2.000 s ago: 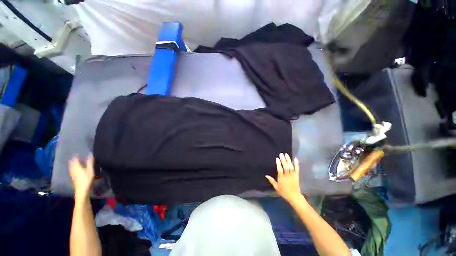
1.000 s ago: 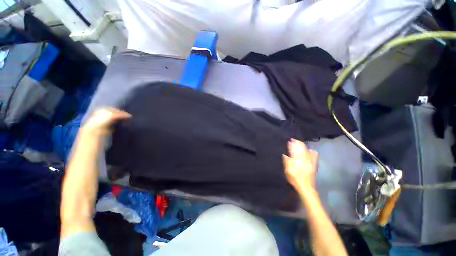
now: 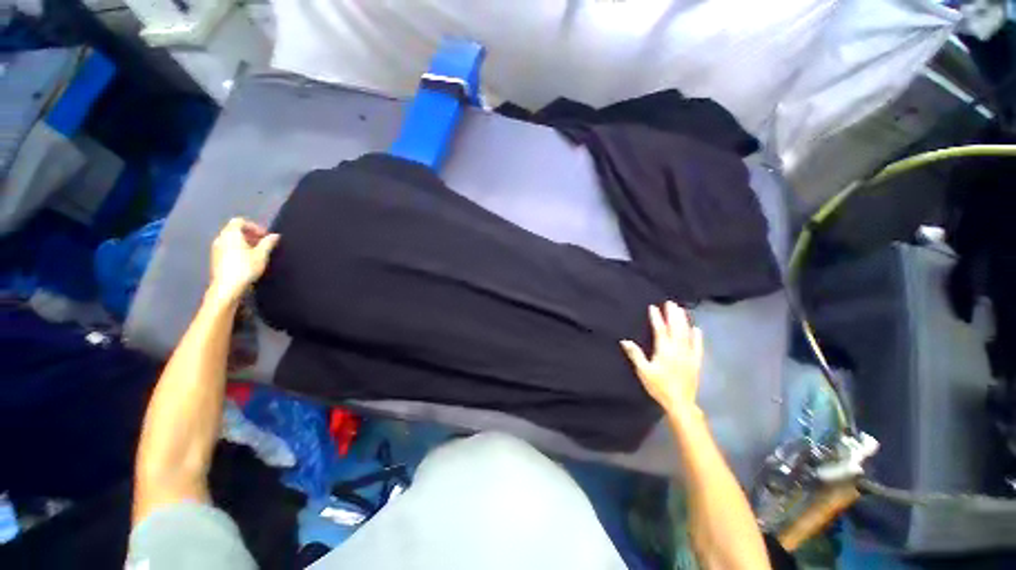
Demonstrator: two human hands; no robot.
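Observation:
A black garment (image 3: 446, 301) lies spread across the grey padded table (image 3: 524, 173), with a few lengthwise folds. My left hand (image 3: 242, 256) is at its left edge, fingers bent; whether they pinch the cloth is not clear. My right hand (image 3: 672, 359) lies on the garment's right end, palm down, fingers apart. The silver steam iron (image 3: 789, 468) stands at the table's right end, blurred, with its orange-brown handle (image 3: 822, 514) beside my right forearm.
A second black garment (image 3: 696, 200) lies at the back right, touching the first. A blue bar (image 3: 429, 123) crosses the far edge. A yellow-green line (image 3: 804, 251) loops above the iron. White cloth (image 3: 535, 56) hangs behind. A grey padded box (image 3: 947, 390) stands at right.
The black garment now lies at a slant, its left end shifted away from me. Both hands moved with it; my right hand has flattened out. The camera view has also shifted.

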